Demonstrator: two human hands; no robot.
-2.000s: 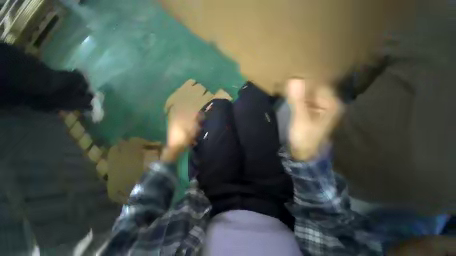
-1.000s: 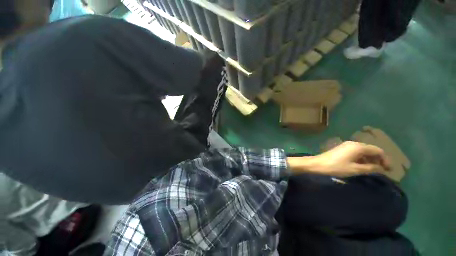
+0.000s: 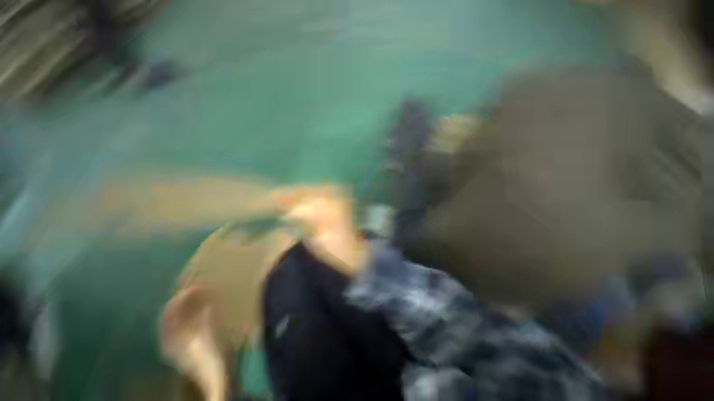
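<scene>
The frame is heavily blurred. My right hand [image 3: 325,223] is above my knee, its fingers at the right end of a long, thin-looking tan cardboard piece [image 3: 180,204], likely a box blank, stretching left over the green floor. My left hand [image 3: 188,333] is at the lower left, smeared by motion; its fingers are not clear. Another tan cardboard piece [image 3: 239,274] lies between the hands, beside my dark-clothed leg. I cannot tell whether my left hand touches it.
Green floor [image 3: 258,86] spreads ahead. A large grey-brown blurred shape [image 3: 579,180], possibly a seated person's clothing, fills the right side. A blurred slatted shape [image 3: 47,47], possibly a pallet, is at the upper left.
The view has swung away from the wrapped pallet and open box. Both hands now show; one second ago only one hand was in view, resting empty-looking on the leg. The right hand now has cardboard.
</scene>
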